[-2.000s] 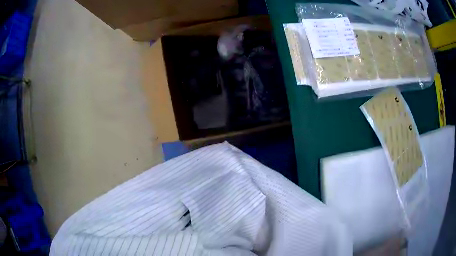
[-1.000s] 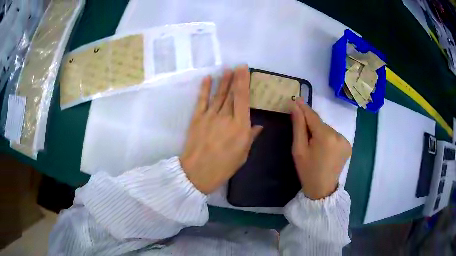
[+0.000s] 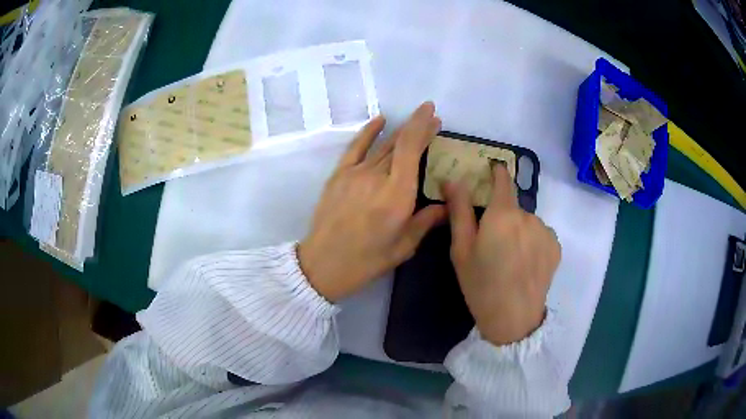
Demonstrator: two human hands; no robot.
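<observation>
A black phone case [image 3: 425,299] lies on the white foam sheet, its far end crossed by a tan adhesive sticker [image 3: 458,164]. The small oval hole shows at the right of the sticker. My left hand [image 3: 368,213] rests along the case's left edge, with its thumb near the sticker's lower edge and fingers pointing away. My right hand [image 3: 507,262] lies over the case, with fingertips pressed on the sticker, partly hiding it. The sticker sheet [image 3: 196,123] lies at the left with several tan stickers and two pale emptied places.
A blue scrap bin [image 3: 584,135] of tan bits stands right of the case. Packed sticker sheets [image 3: 90,131] and tangled white liner strips [image 3: 33,90] lie far left. A dark finished case [image 3: 726,295] lies on a separate white sheet [image 3: 679,286] at far right.
The view has swung from the carton to the bench. Since one second ago, my right fingers have moved from the sticker's right corner onto its face; my left hand stays beside the case.
</observation>
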